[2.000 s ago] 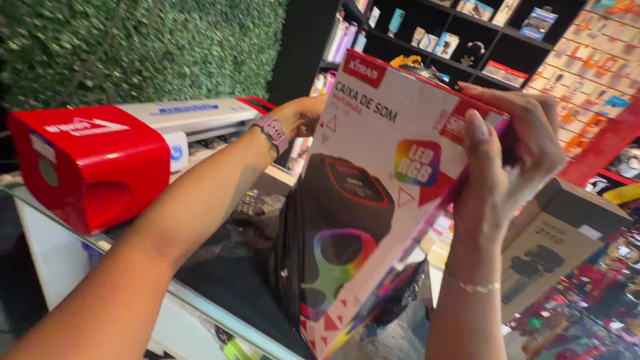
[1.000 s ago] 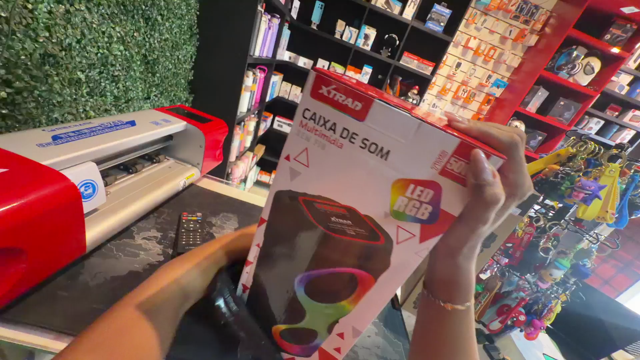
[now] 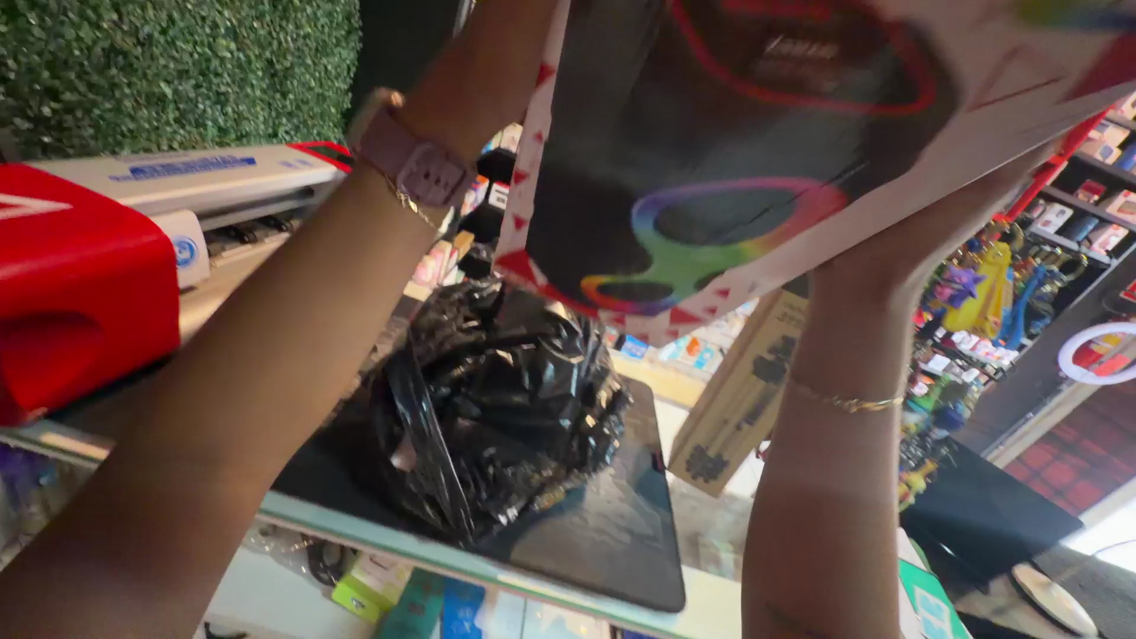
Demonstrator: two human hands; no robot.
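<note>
A large speaker box (image 3: 728, 160) of printed cardboard is raised at the top of the view, tilted, its upper part cut off by the frame. My left forearm reaches up to the box's left side, with a pink watch on the wrist; the left hand is out of view. My right arm rises along the box's right side, a thin bracelet on it, and the box and frame edge hide the fingers of my right hand (image 3: 941, 213). Below the box, a crumpled black plastic bag (image 3: 506, 408) lies on a dark mat (image 3: 612, 524) on the glass counter.
A red and silver cutting plotter (image 3: 89, 284) stands at the left, before a wall of artificial foliage (image 3: 177, 71). A brown cardboard box (image 3: 737, 399) leans beyond the mat. Keychains (image 3: 985, 284) hang at the right, and goods fill the glass case under the counter.
The speaker box has moved up in the view, with both arms raised beside it. The black bag now shows plainly beneath it. The view has shifted.
</note>
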